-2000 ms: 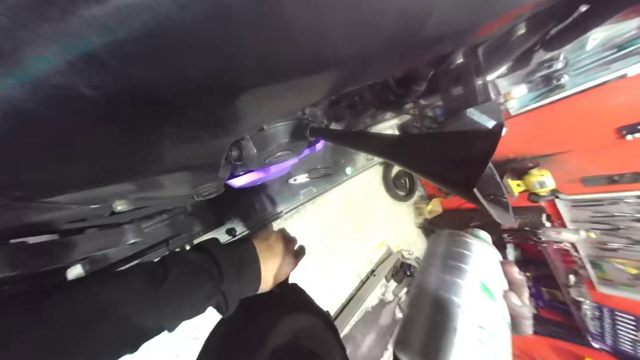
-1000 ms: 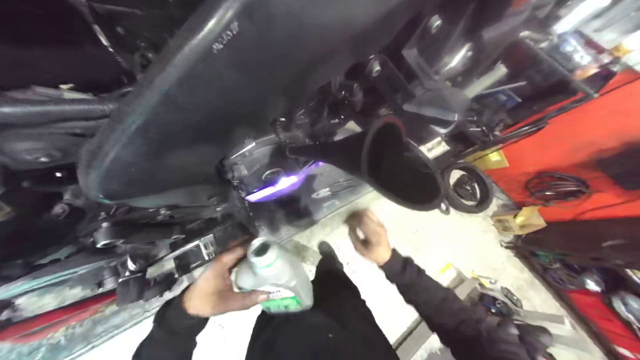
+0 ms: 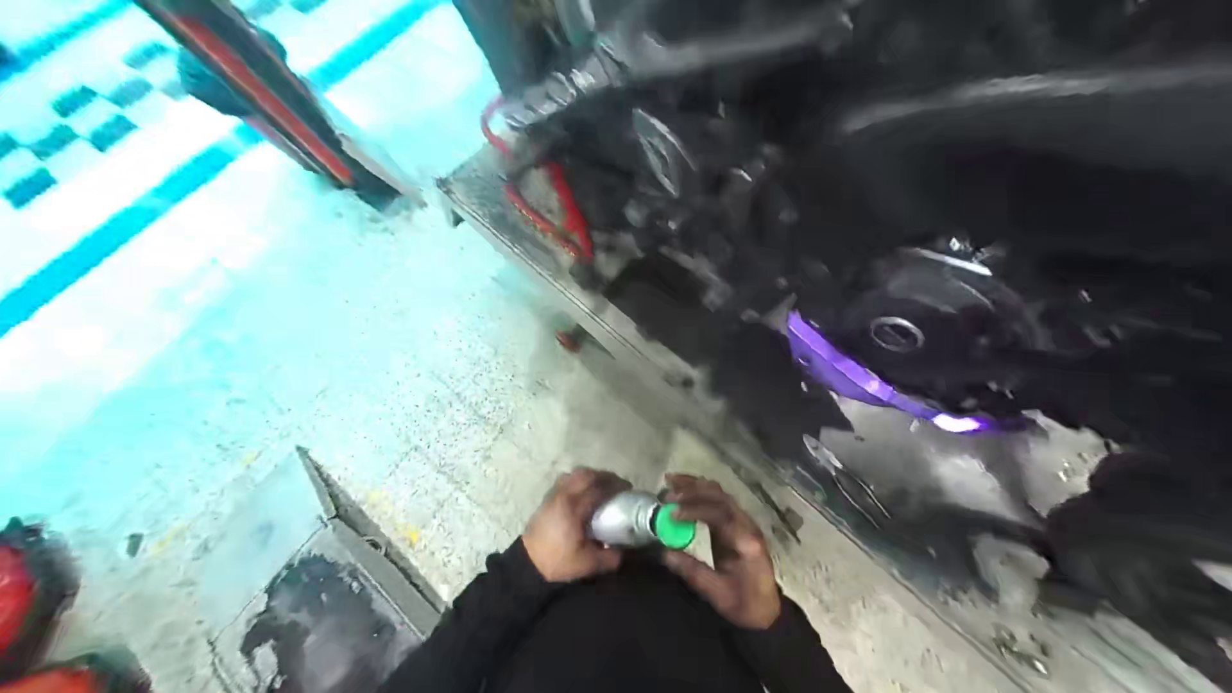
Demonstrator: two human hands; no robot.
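My left hand (image 3: 576, 525) is wrapped around a silver-grey bottle (image 3: 621, 520), held tilted low in front of my body. The fingers of my right hand (image 3: 731, 549) are on the green cap (image 3: 675, 526), which sits at the bottle's mouth; whether it is threaded on cannot be told. To the right of both hands stands a dark motorcycle with a purple curved trim piece (image 3: 847, 373) beside its round engine cover (image 3: 896, 333). My sleeves are black.
A pair of pliers (image 3: 847, 476) lies on the platform under the motorcycle, whose metal edge (image 3: 616, 332) runs diagonally. Red straps or cables (image 3: 553, 217) hang near the wheel end. A grey metal plate or ramp (image 3: 375, 563) is at lower left, with red objects (image 3: 19, 597) beyond it.
The green cap now shows at the bottle's mouth, which was uncapped one second ago. My right hand has come to the bottle. The view has swung strongly; the black funnel is out of sight.
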